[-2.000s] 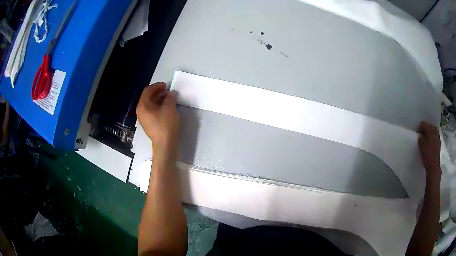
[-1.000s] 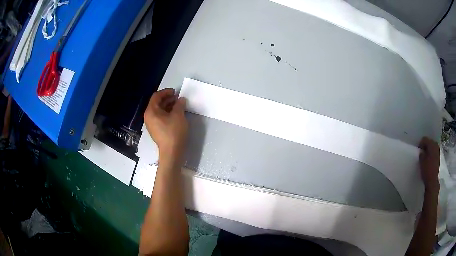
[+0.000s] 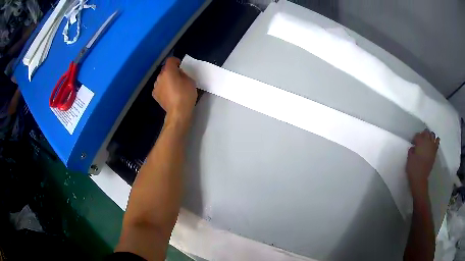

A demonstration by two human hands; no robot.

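Observation:
A long white facing piece (image 3: 301, 113) stretches across the grey table, its wide curved end at the right. My left hand (image 3: 175, 89) grips its narrow left end, over the edge of the black belt. My right hand (image 3: 423, 155) is at its wide end near the table's right side; fingers rest at the piece's upper edge, and whether they pinch it is hard to tell. A stack of cream-white cut pieces (image 3: 229, 243) lies along the table's near edge, partly cut off by the picture.
Another white piece (image 3: 352, 61) lies along the table's far edge. At left, the blue machine cover (image 3: 120, 61) holds red-handled shears (image 3: 65, 92), white strips (image 3: 45, 41) and a printed label (image 3: 76, 109). The black belt (image 3: 224, 30) runs beside the grey table (image 3: 265, 178). Green floor (image 3: 89, 214) shows below.
Both hands have moved the white piece away from the near stack, towards the table's far side. Its left end now overlaps the black belt. The view has shifted, showing more of the far piece.

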